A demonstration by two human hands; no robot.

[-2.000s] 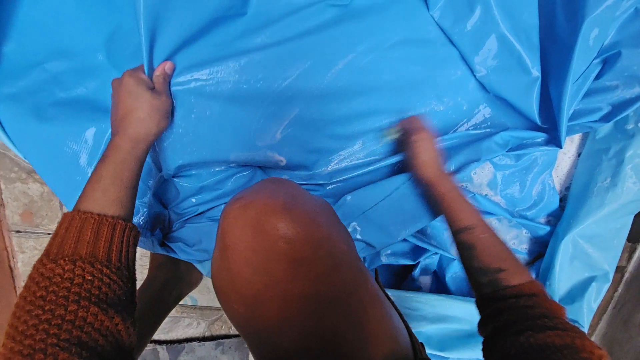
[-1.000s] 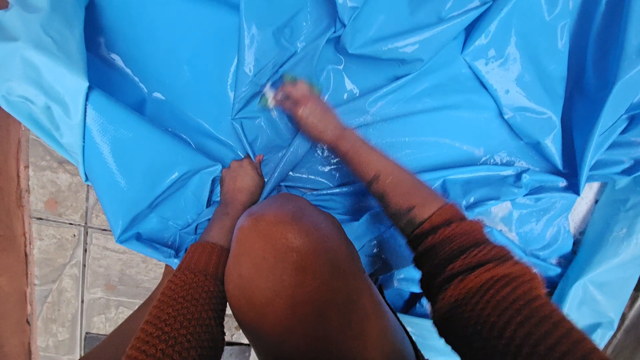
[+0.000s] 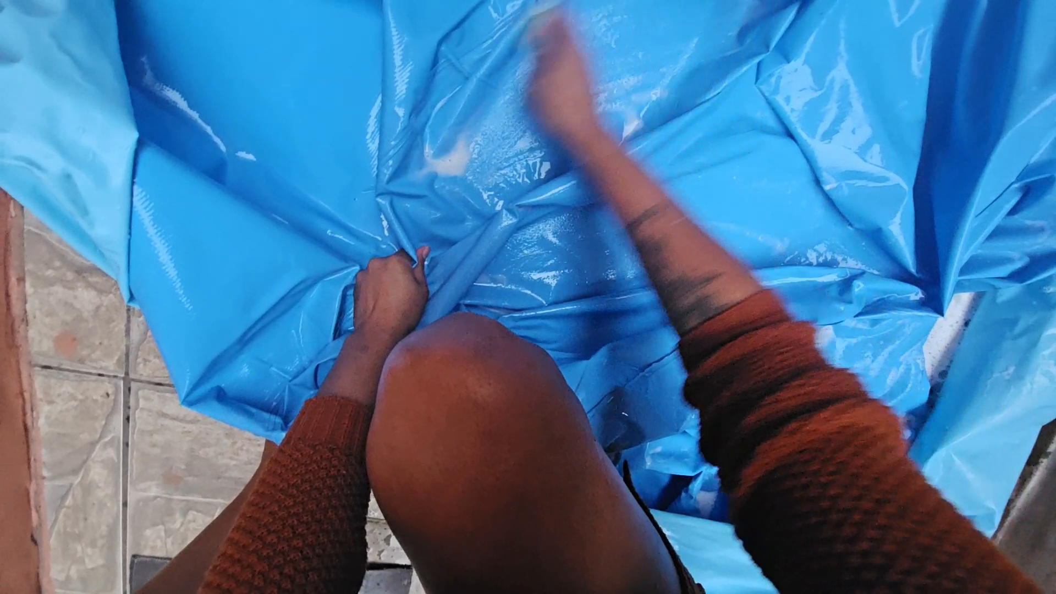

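A large wet blue plastic sheet, creased and shiny, fills most of the view. Beside my raised knee, my left hand is closed on a bunched fold of it, and creases spread out from the grip. My right hand, blurred by motion, is on or just over the sheet near the top middle. Something small and pale shows at its fingertips, too blurred to name; the fingers hide most of it. A whitish patch of suds lies on the plastic between the two hands.
My bent knee rises at the lower middle, close to my left hand. Stone-look floor tiles show at the lower left, with a reddish-brown edge along the far left. Lighter blue plastic hangs at the right.
Since the oldest frame, my left hand has come in beside my knee, still gripping plastic. My right hand has swept left across the sheet, then further up and right. The view has shifted.
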